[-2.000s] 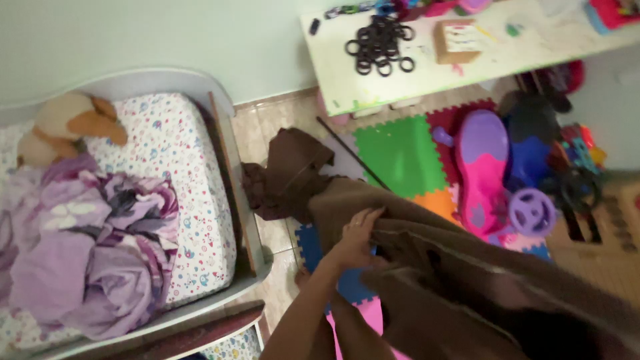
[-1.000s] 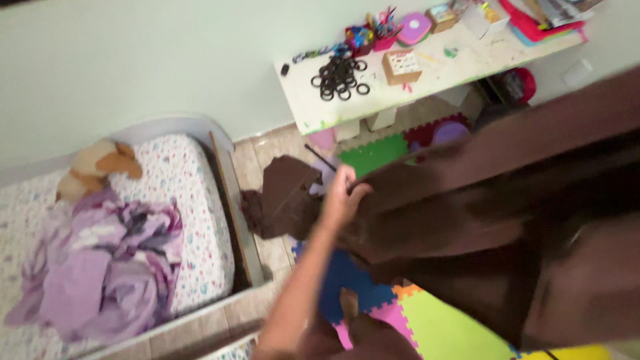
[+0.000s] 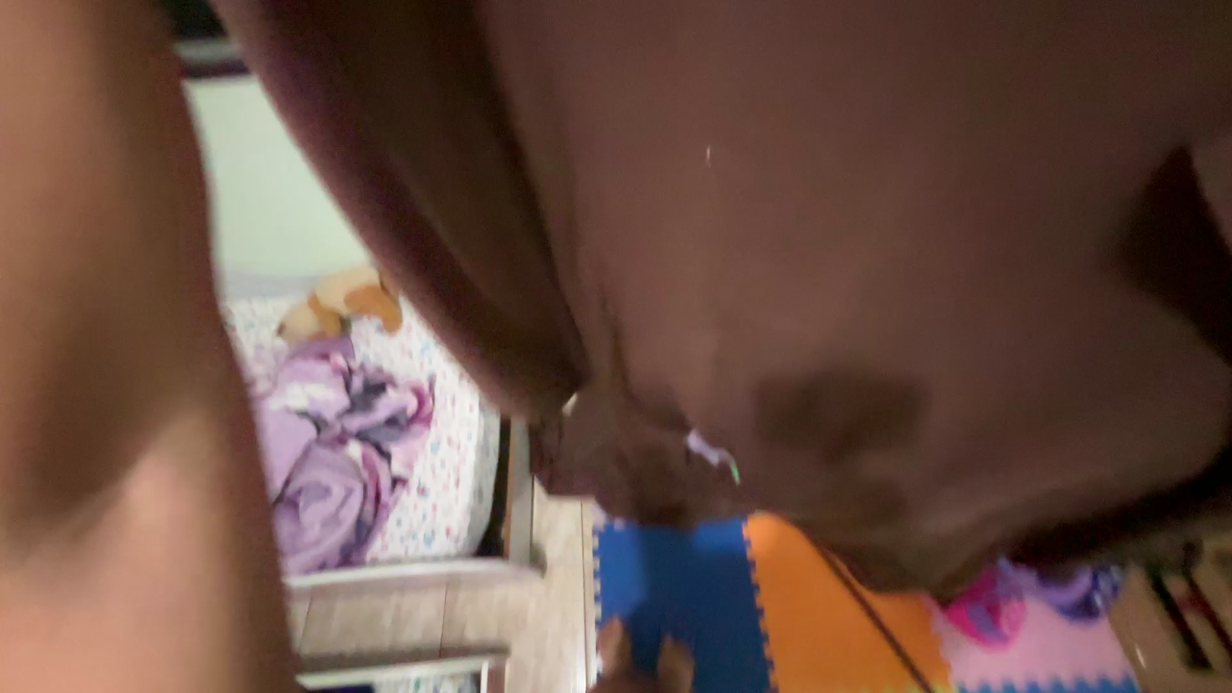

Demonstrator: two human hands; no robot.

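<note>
A large brown cloth (image 3: 847, 241) hangs very near the camera, with folds along its left side and a bunched lower part. A small pale and green spot shows low on it; whether that is a tag or a gap, I cannot tell. My bare arm (image 3: 106, 385), blurred, rises along the left edge beside the cloth. Neither hand is in view, so their grip on the fabric is hidden.
At left, a bed has a patterned sheet (image 3: 438, 481), a purple blanket (image 3: 332, 500) and a plush toy (image 3: 346, 303). Below are my feet, blue (image 3: 674, 587) and orange (image 3: 828, 616) foam mats, a thin dark rod (image 3: 876, 616) and a pink and purple ride-on toy (image 3: 987, 606).
The brown cloth has come up close to the camera and now hides the white table seen earlier. The hand that was on the cloth has left the view, and an arm now fills the left edge.
</note>
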